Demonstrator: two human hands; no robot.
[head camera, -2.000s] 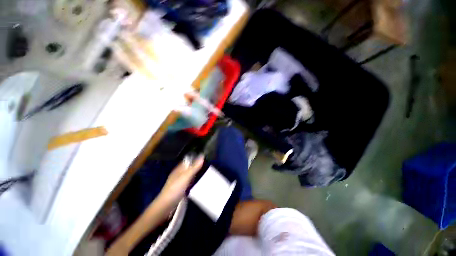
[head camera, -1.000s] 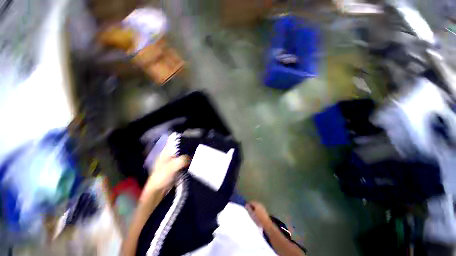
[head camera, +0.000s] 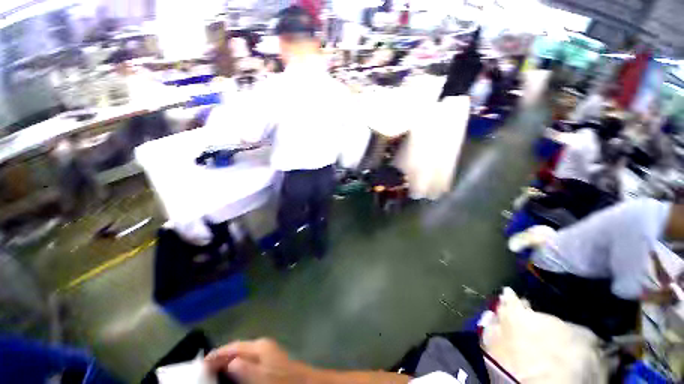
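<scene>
The dark garment (head camera: 192, 346) shows only as a small patch at the bottom edge, left of the middle. The white square piece (head camera: 182, 373) lies on it, cut off by the picture's edge. My right hand (head camera: 251, 360) reaches in from the right along the bottom, and its fingertips meet the white piece's right side. Blur hides whether the fingers grip it. My left hand is not in view.
A standing person (head camera: 304, 112) in a white top is at a white-covered table (head camera: 210, 169). A blue and black bin (head camera: 201, 289) stands on the green floor (head camera: 352, 300). Another person (head camera: 600, 244) leans at the right, near cream cloth (head camera: 536, 341). Blue material (head camera: 45, 360) is bottom left.
The view has swung up from the lap to the factory floor. The garment and white piece have slid to the bottom edge. My left hand has left view; my right hand is now at the white piece.
</scene>
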